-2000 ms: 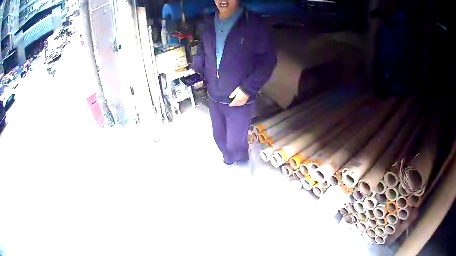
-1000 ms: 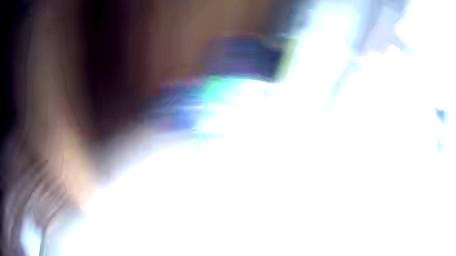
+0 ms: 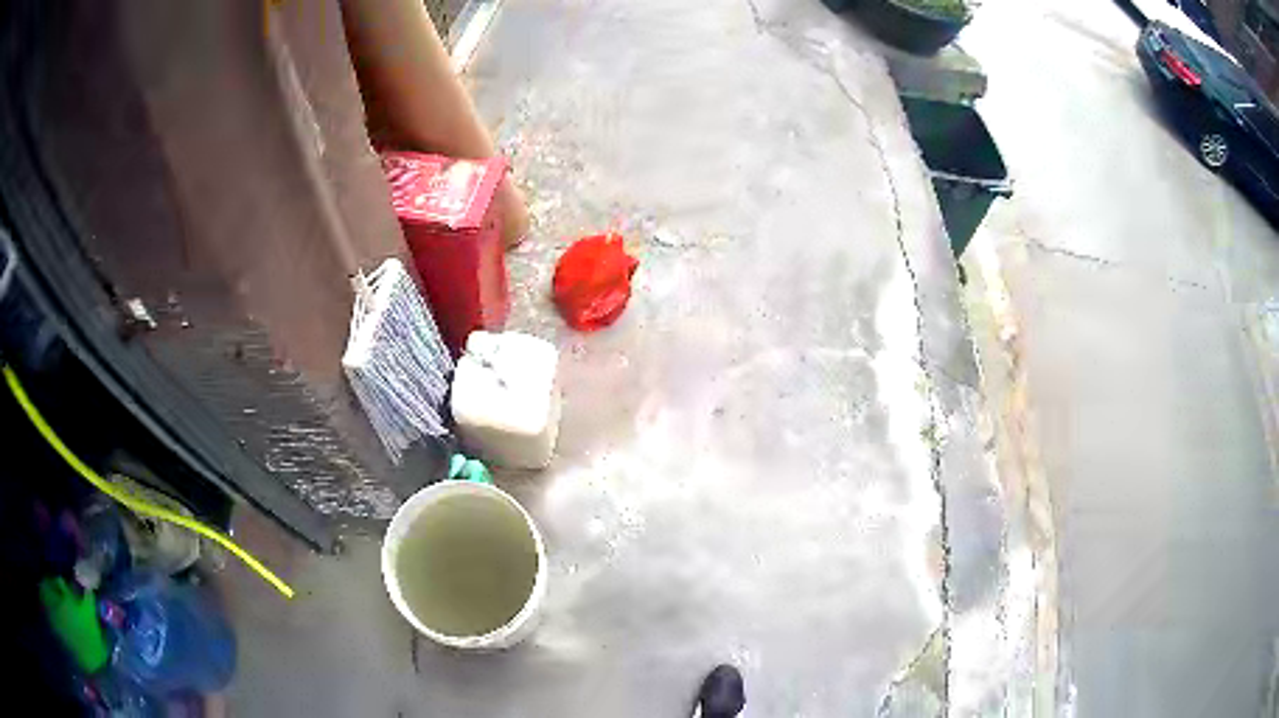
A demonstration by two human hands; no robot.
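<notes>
Neither of my hands is in the picture. Nearest in front of me, a round white bucket (image 3: pixel 397 596) stands on the pavement, holding murky greenish-grey water. Just behind it is a small teal-green item (image 3: pixel 469 469). A squat off-white plastic jug (image 3: pixel 505 400) stands behind that. A string mop head (image 3: pixel 397 361) with white strands hangs against the brown wall. A boxy red case with white lettering (image 3: pixel 456 253) stands by the wall. A rounded, crumpled-looking red object (image 3: pixel 595 282) lies on the ground beside it. A dark shoe tip (image 3: pixel 722 692) shows at the bottom edge.
Tall tan rolls (image 3: pixel 421 84) lean behind the red case. Large blue bottles (image 3: pixel 176 638) and a bright green item (image 3: pixel 73 624) are at lower left, below a yellow hose-like line (image 3: pixel 154 508). A dark green open bin (image 3: pixel 961 168) stands at the kerb. A dark car (image 3: pixel 1217 105) is on the street.
The view has swung from the stacked tubes and the person in purple, through a blurred frame, down to the pavement with the bucket, jug, mop and red case.
</notes>
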